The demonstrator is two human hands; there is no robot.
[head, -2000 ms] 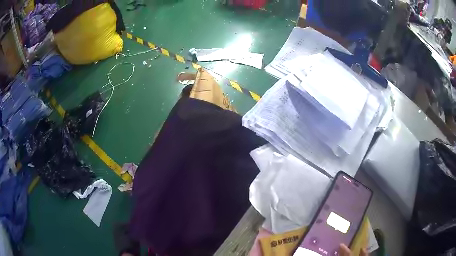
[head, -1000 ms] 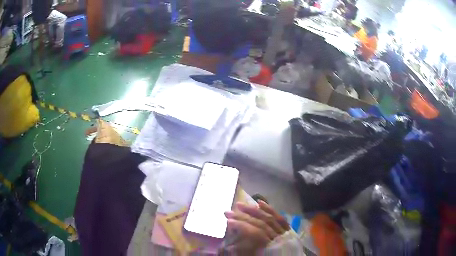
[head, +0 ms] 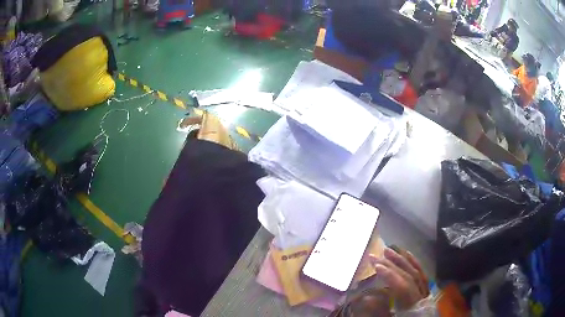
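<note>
The smartphone (head: 341, 242) lies with a glowing white screen on a kraft envelope (head: 291, 269) with dark print. Pink slips (head: 269, 275) show under the envelope. My right hand (head: 402, 275) is just right of the phone, fingers slightly bent and spread, holding nothing; its wrist has a pale wrap and is cut off by the bottom edge. Yellow-brown rings (head: 365, 303) lie below the phone, partly cut off. My left hand is not in view.
A messy paper stack (head: 334, 124) with a dark blue clipboard (head: 372, 96) is beyond the phone. A black plastic bag (head: 483, 210) is at right. Dark purple cloth (head: 198, 217) drapes at the table's left. A yellow sack (head: 77, 74) is on the green floor. People sit at far right.
The screen has gone from pinkish to white. The fingers at the envelope's left are gone from view. My right hand came fully into view beside the phone. The camera view swung right, then partly back left.
</note>
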